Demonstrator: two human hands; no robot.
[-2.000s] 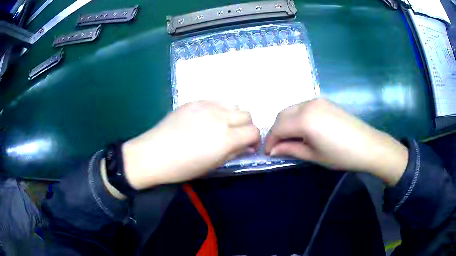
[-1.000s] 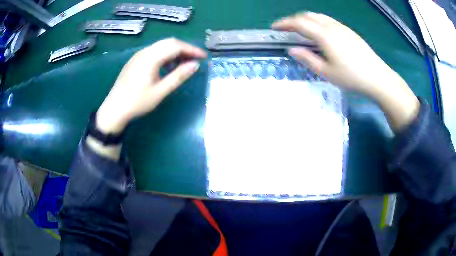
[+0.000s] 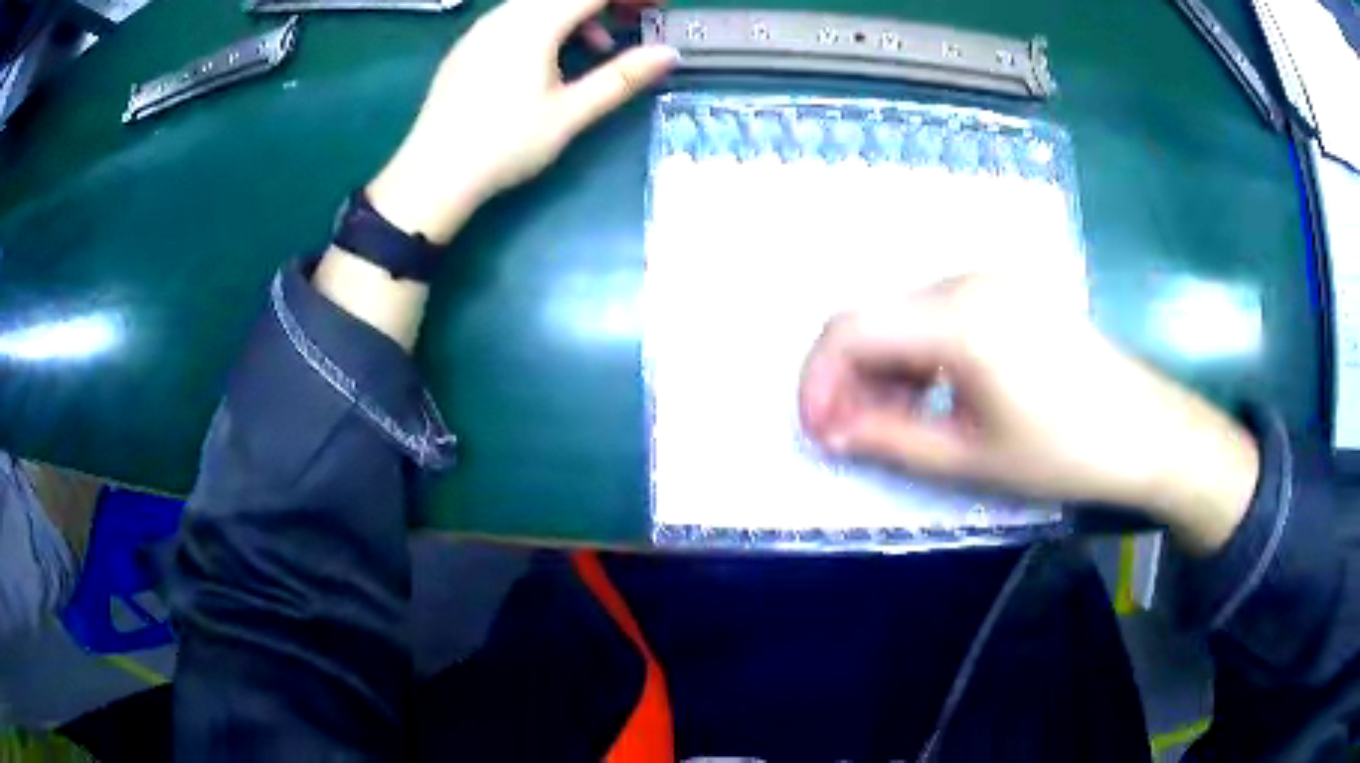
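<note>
A grey metal bar [image 3: 850, 51] with a row of small marks lies across the top, just beyond the clear blister tray [image 3: 865, 137]. The tray's centre glares white and its far edge shows rippled pockets. My left hand [image 3: 500, 112] is at the bar's left end, thumb against it and the other fingers partly cut off by the top edge. My right hand [image 3: 1007, 395] is blurred over the tray's lower right, fingers curled and thumb close to them. Whether it holds a small part cannot be seen.
Another bar [image 3: 213, 70] lies slanted at the upper left of the green bench [image 3: 179, 239], and one more [image 3: 355, 5] is cut by the top edge. A pale strip [image 3: 1231, 60] and white sheets [image 3: 1345, 283] are at the right. An orange-red strap [image 3: 644, 701] hangs over dark clothes.
My right hand has come from the bar down over the tray. My left hand has moved up and right to the bar's left end. The view has shifted, and fewer bars show at left.
</note>
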